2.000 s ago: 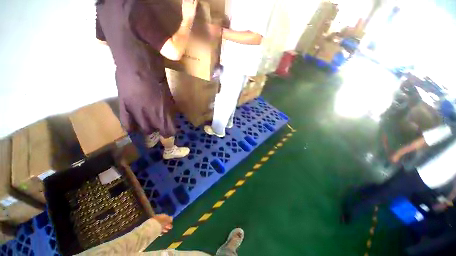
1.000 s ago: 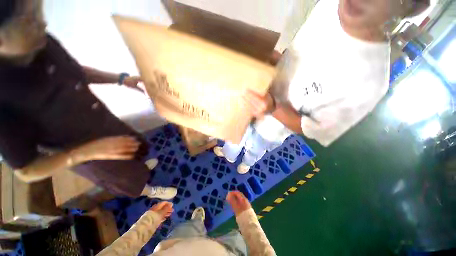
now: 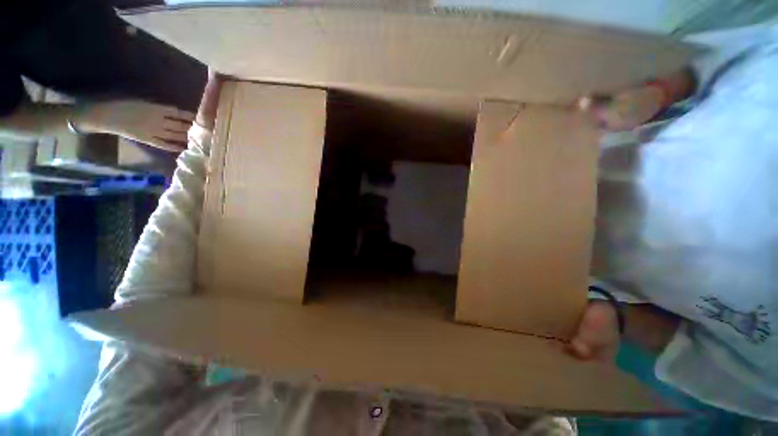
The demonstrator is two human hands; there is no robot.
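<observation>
A large open cardboard carton (image 3: 525, 213) fills the middle of the head view, flaps spread, opening facing me. Inside are a white sheet (image 3: 431, 217) and several dark shapes, too dim to make out. My left hand (image 3: 208, 100) is at the carton's upper left side, against its outer wall. It is mostly hidden by the carton, and my light sleeve runs up to it. My right hand does not show.
A person in white at the right has one hand (image 3: 635, 106) by the upper flap and another (image 3: 597, 328) at the lower right. Another person's hand (image 3: 149, 123) is at the left. A black tote (image 3: 81, 251) and blue pallet (image 3: 26, 238) stand at left.
The carton held between the two people is now close in front of me, its opening towards me. My left hand has come to its side. My right hand has gone from sight.
</observation>
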